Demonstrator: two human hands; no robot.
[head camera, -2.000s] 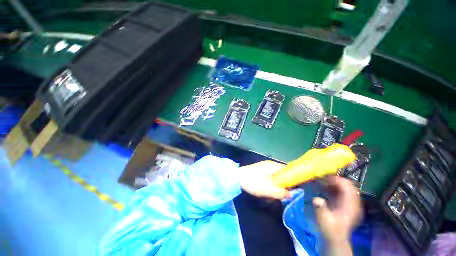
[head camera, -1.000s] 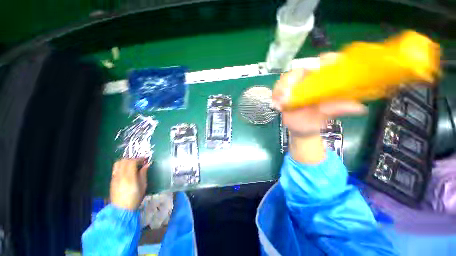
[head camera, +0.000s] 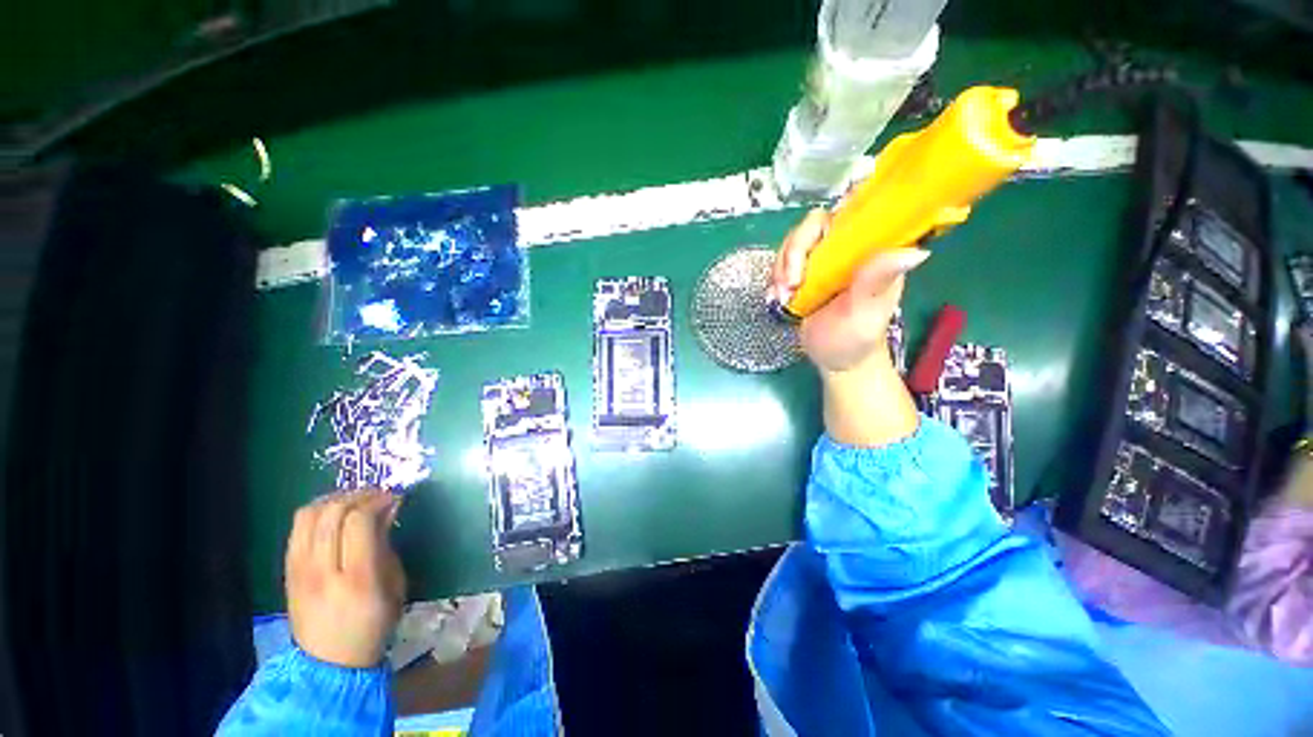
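Observation:
My right hand (head camera: 850, 310) grips the yellow electric screwdriver (head camera: 922, 187), its tip down at the right side of the round speckled screw plate (head camera: 742, 308). My left hand (head camera: 343, 576) is at the lower edge of the heap of white-silver slivers (head camera: 377, 418), fingertips close together; whether they pinch a sliver cannot be told. Two open phone bodies lie flat between the hands: one nearer the bench edge (head camera: 533, 475), one beside the screw plate (head camera: 634, 363). Another phone (head camera: 976, 418) lies right of my right forearm; one more is mostly hidden behind my wrist.
A blue-film bag (head camera: 428, 264) lies beyond the slivers. A red-handled tool (head camera: 939, 350) is by the right phone. A black tray (head camera: 1174, 389) holds phones; a dark tray stack (head camera: 130, 461) stands left. A pale post (head camera: 850, 101) rises beyond the plate. At right, a person's pink sleeve (head camera: 1274, 554).
The view has swung towards the bench. Since the earliest frame, my left hand has gone to the slivers. The screwdriver has moved to the screw plate and turned tip down.

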